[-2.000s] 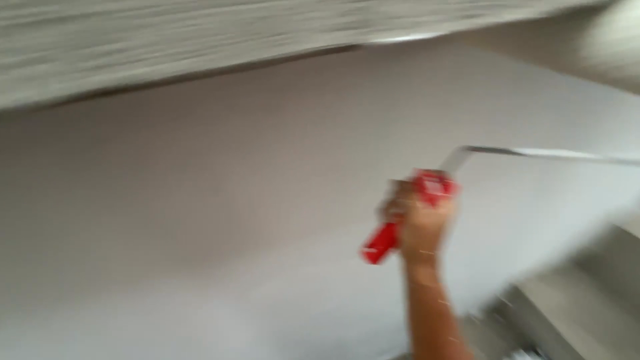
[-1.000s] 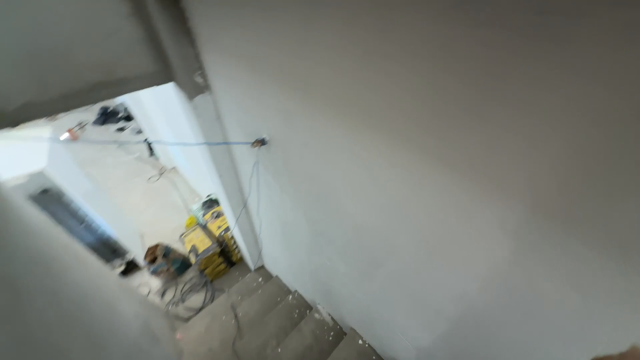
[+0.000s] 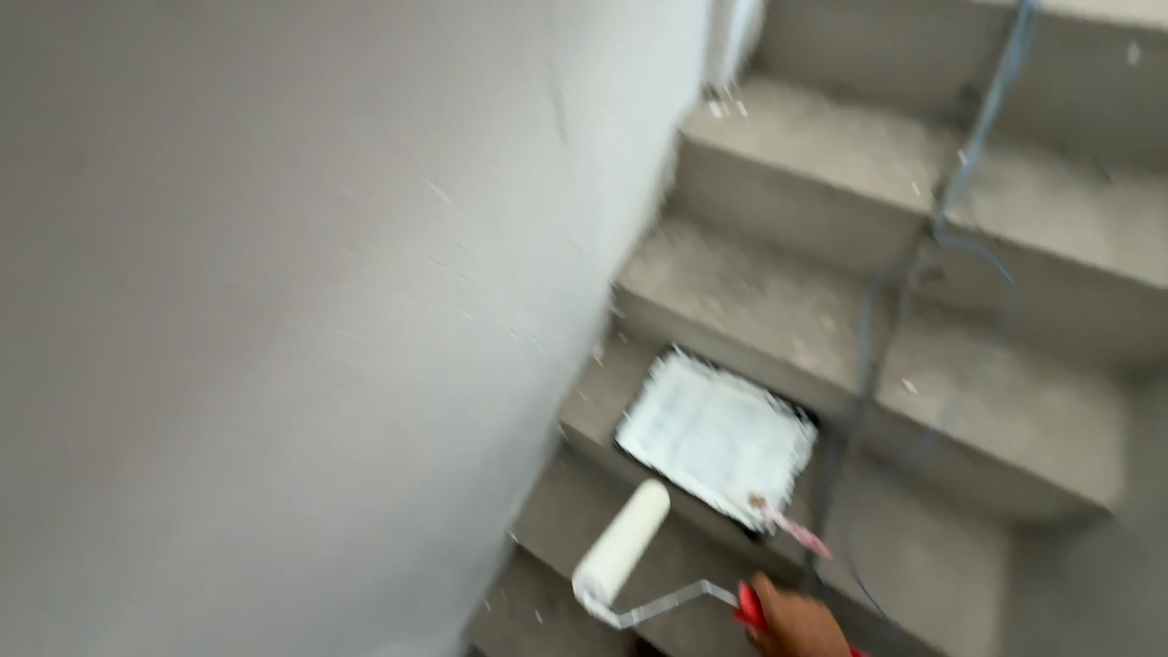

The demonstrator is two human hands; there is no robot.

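My right hand (image 3: pixel 798 622), at the bottom edge, is closed around the red handle of a paint roller (image 3: pixel 622 540). The roller's cream sleeve points up and left on its bent metal frame, just below a paint tray (image 3: pixel 721 438). White paint coats the tray, whose dark rim shows along the edges; it lies on a concrete step. A small paintbrush (image 3: pixel 794 529) with a pinkish handle rests across the tray's lower corner. My left hand is out of the frame.
Concrete stairs (image 3: pixel 766 292) rise toward the upper right. A pale, partly painted wall (image 3: pixel 319 319) borders them on the left. Blue and dark cables (image 3: pixel 981 128) run down over the steps. White paint specks dot the steps and the wall's foot.
The view has swung widely from the wall and the lower stairs to the tray on the steps. The roller was in my hand against the wall two seconds ago; it is now low near the tray.
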